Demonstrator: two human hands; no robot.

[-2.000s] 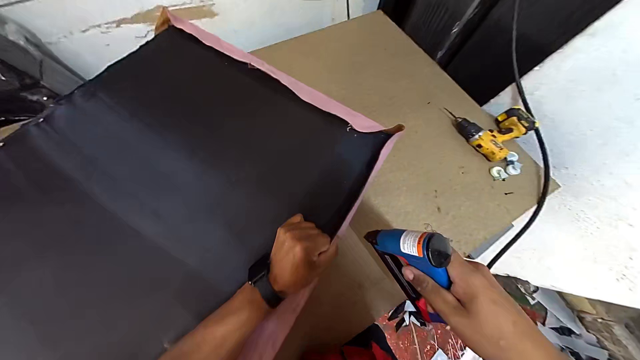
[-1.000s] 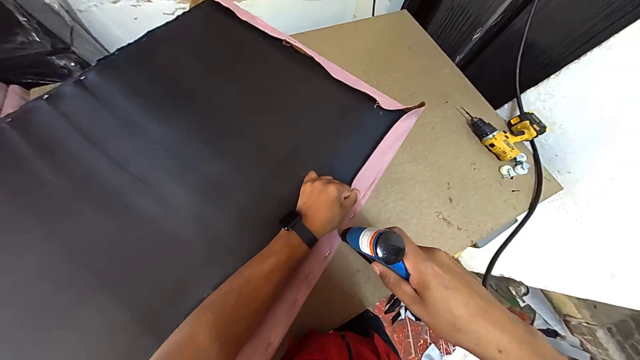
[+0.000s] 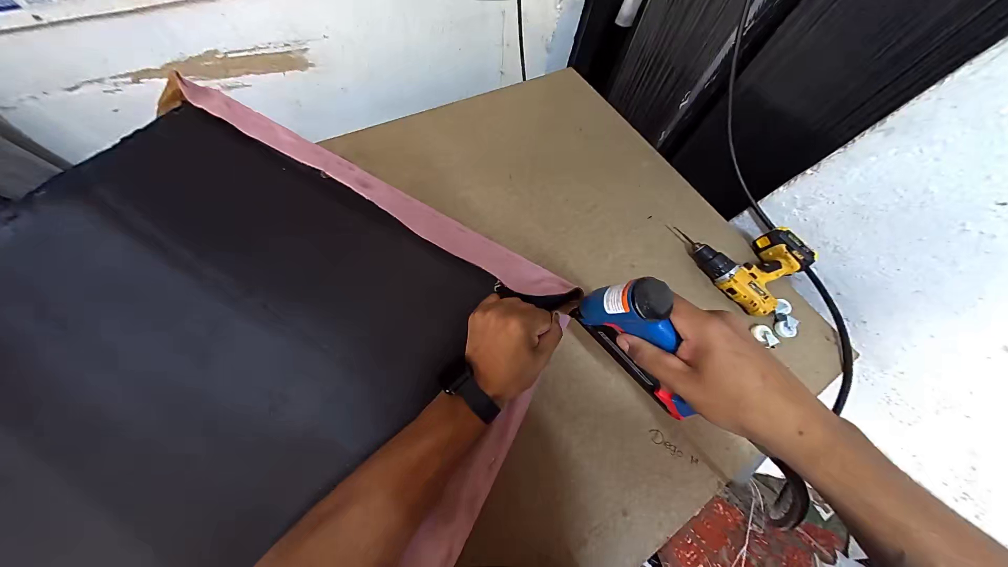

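My left hand (image 3: 513, 346), with a black watch on the wrist, grips the edge of black lining fabric (image 3: 260, 299) close to the corner of an upholstered piece. Pink fabric (image 3: 402, 206) borders the lining on two sides and folds over at that corner. My right hand (image 3: 701, 362) holds a blue pneumatic staple gun (image 3: 638, 311) by its grip, its nose at the corner just right of my left fist. The fist and the gun's nose hide the exact spot where they meet the fabric.
A brown board tabletop (image 3: 512, 173) lies under the piece. On its right side rest a yellow DeWalt cordless drill (image 3: 744, 283) and several small white casters (image 3: 776, 324). A black hose (image 3: 839, 315) runs past the drill. White walls (image 3: 409, 71) stand behind and to the right.
Both hands have moved up along the pink edge to the corner. The staple gun's nose, beside the pink side edge a second ago, is now at the corner.
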